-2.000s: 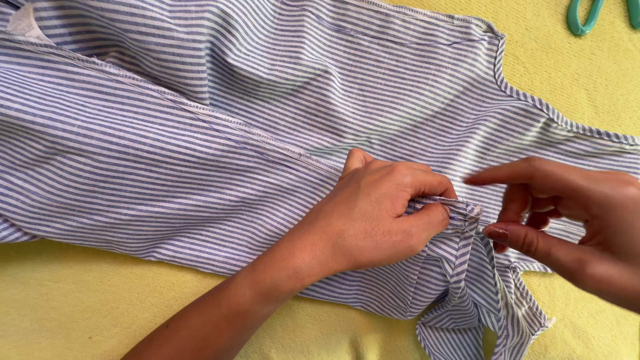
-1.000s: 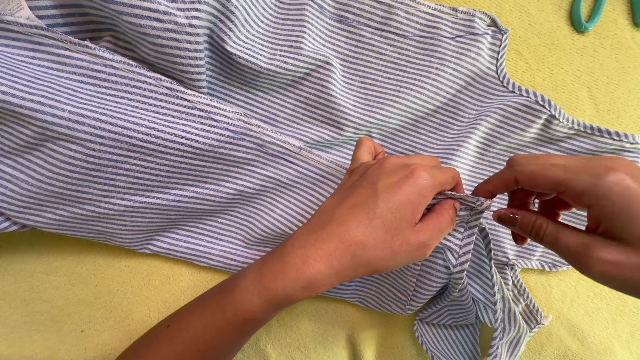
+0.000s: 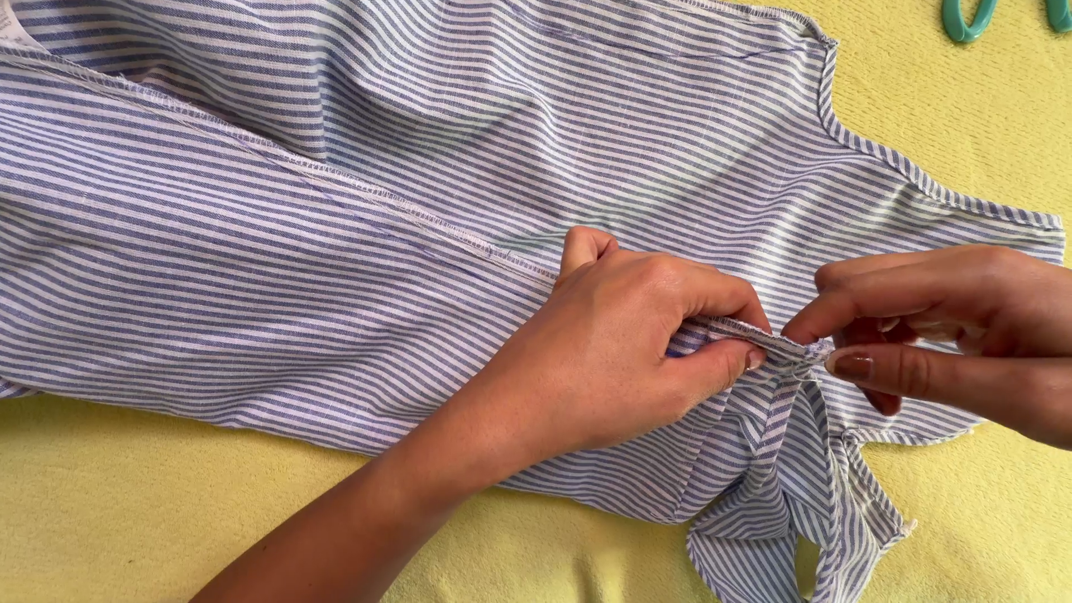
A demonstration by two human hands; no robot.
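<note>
A blue-and-white striped fabric garment (image 3: 402,310) lies spread with its overcast seam (image 3: 394,205) running diagonally toward my hands. My left hand (image 3: 620,360) pinches this seam edge between thumb and index finger, right of centre. Just to its right, my right hand (image 3: 938,335) has its index fingertip and thumb at the end of the seam, where loose threads show. Whether its fingers grip the threads or only touch the fabric is hard to tell. Below both hands hangs a bunched, bound-edge strap part (image 3: 762,553) of the garment.
Under the garment is a yellow fleecy cloth (image 3: 126,502). Teal handle loops (image 3: 967,21), probably of scissors, are cut off by the top right edge. A white label (image 3: 15,29) shows at the top left.
My right hand has come in from slightly apart to the seam end beside my left fingers. My left hand keeps its pinch on the seam.
</note>
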